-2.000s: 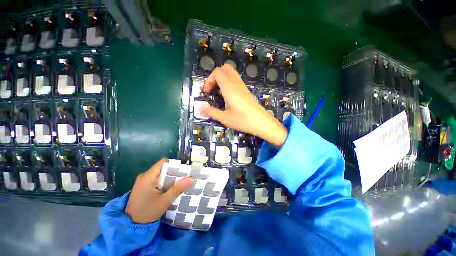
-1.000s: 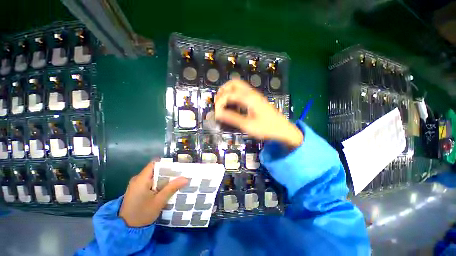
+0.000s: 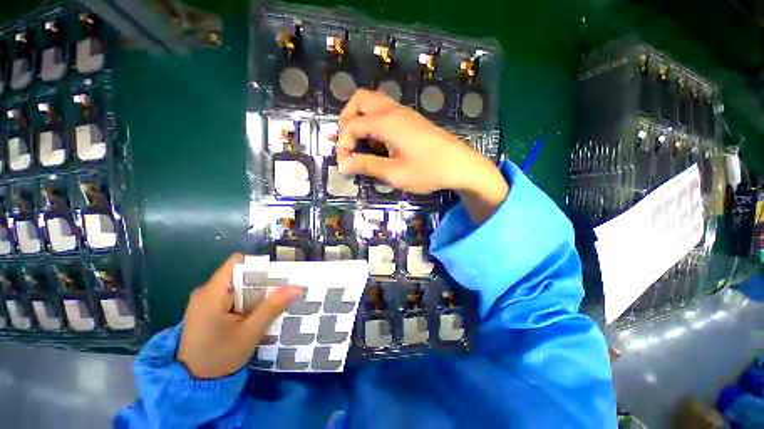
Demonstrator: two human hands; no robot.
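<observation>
My left hand (image 3: pixel 226 323) holds the white sticker sheet (image 3: pixel 306 323) with rows of grey die-cut pieces, thumb on top, over the near left of the working blister tray (image 3: pixel 373 25). My right hand (image 3: pixel 398 147) is over the tray's second row, fingertips pinched at the second module (image 3: pixel 342 180), whose disc looks pale. I cannot tell whether a sticker is between the fingers. The first module in that row (image 3: pixel 291 176) bears a pale piece. The top row modules (image 3: pixel 294 82) show bare round discs.
A tray of modules with pale pieces (image 3: pixel 57 230) lies at left. A tray stack (image 3: pixel 607 126) stands at right with a spare sticker sheet (image 3: pixel 649 243) on it. A blue stick (image 3: pixel 534 152) lies right of the working tray. A metal bar (image 3: pixel 151 25) is at upper left.
My right hand has come from the second row's first module to its second. That first module's pale piece is now uncovered. My left hand still holds the sheet. The view has shifted.
</observation>
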